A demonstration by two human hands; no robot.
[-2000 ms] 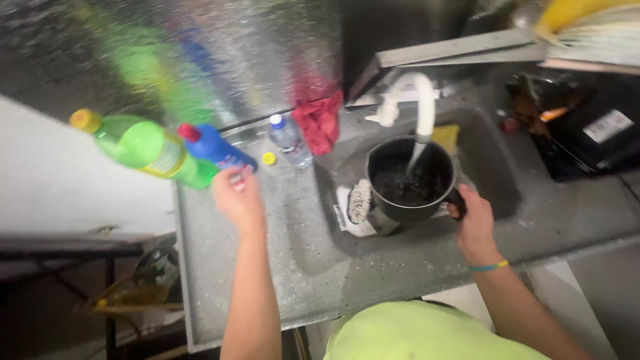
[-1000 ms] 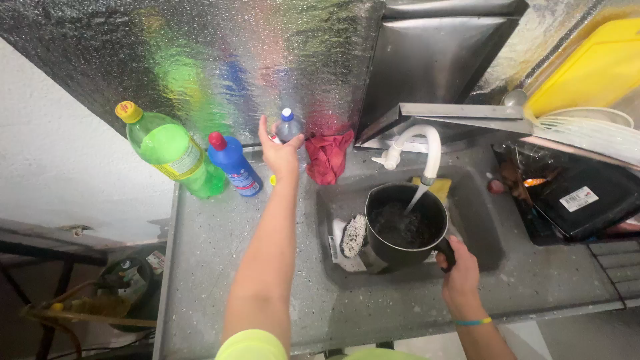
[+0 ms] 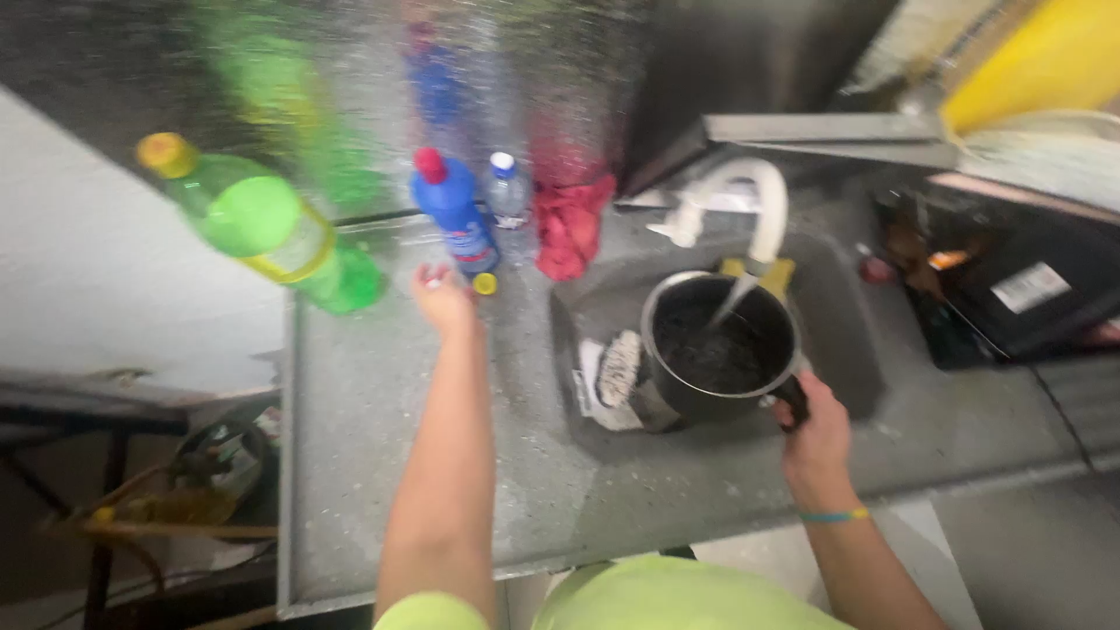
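Observation:
My right hand (image 3: 818, 437) grips the black handle of a dark cooking pot (image 3: 667, 372), held tilted over the grey sink (image 3: 862, 385). Water runs from the white curved faucet (image 3: 772, 206) into the pot. Over the counter, my left hand (image 3: 444, 297) has its fingers curled beside a small yellow cap (image 3: 485, 283); blur hides whether it holds something small. Just behind are a blue bottle with a red cap (image 3: 459, 219) and a small clear bottle (image 3: 507, 197). A large green bottle (image 3: 271, 227) stands to the left. In the sink, a light scrubber (image 3: 619, 367) lies left of the pot.
A crumpled red cloth (image 3: 570, 226) lies behind the sink's left side, and a yellow sponge or cloth (image 3: 774, 276) is in its back part. Black trays or containers (image 3: 1032, 289) are at the right. The counter's raised edge (image 3: 293, 490) runs along the left.
The blue bottle now stands nearer the small clear bottle and farther from the green one. My left hand has left the clear bottle and come back toward me. My right hand remains on the pot handle.

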